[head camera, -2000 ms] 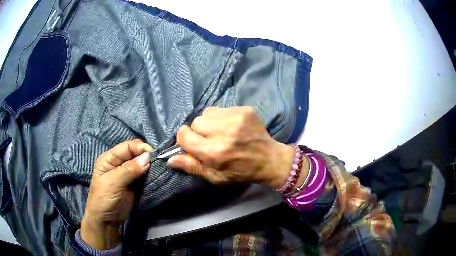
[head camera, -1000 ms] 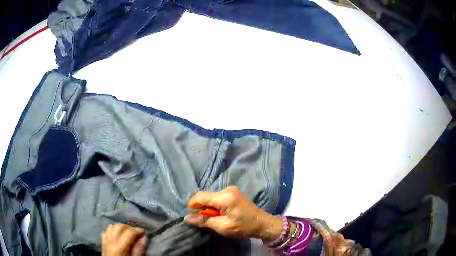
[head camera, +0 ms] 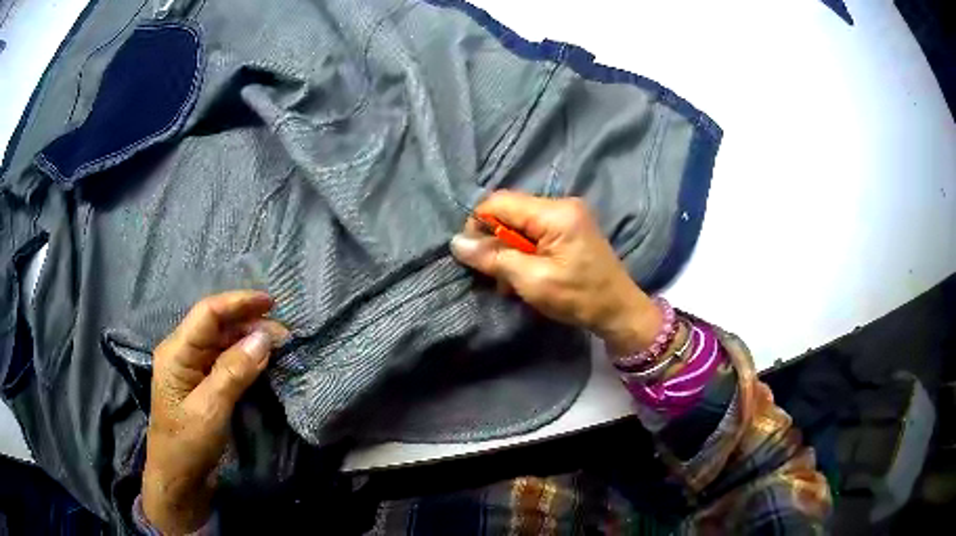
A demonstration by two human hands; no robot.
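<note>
The denim jacket (head camera: 346,147) lies grey wrong side up, with dark blue edges and a rounded dark blue pocket bag (head camera: 136,99) at the upper left. My left hand (head camera: 210,377) pinches the fabric at a seam ridge between thumb and fingers, lower left. My right hand (head camera: 556,257) holds the thread snips (head camera: 507,233) by their orange-red handle. Its thumb and fingers also pinch the same seam further up and right. A thin dark tip of the snips shows by the fingers; most of the blades cannot be made out.
The white table (head camera: 828,157) has a curved edge that runs close in front of me. A dark blue denim point (head camera: 839,8) shows at the top right. Dark clutter and a pale curved object (head camera: 910,450) are below at the right.
The view has dipped and come closer. My hands have moved apart along the seam, which is now stretched between them. The snips now lie back in my right hand, handle showing.
</note>
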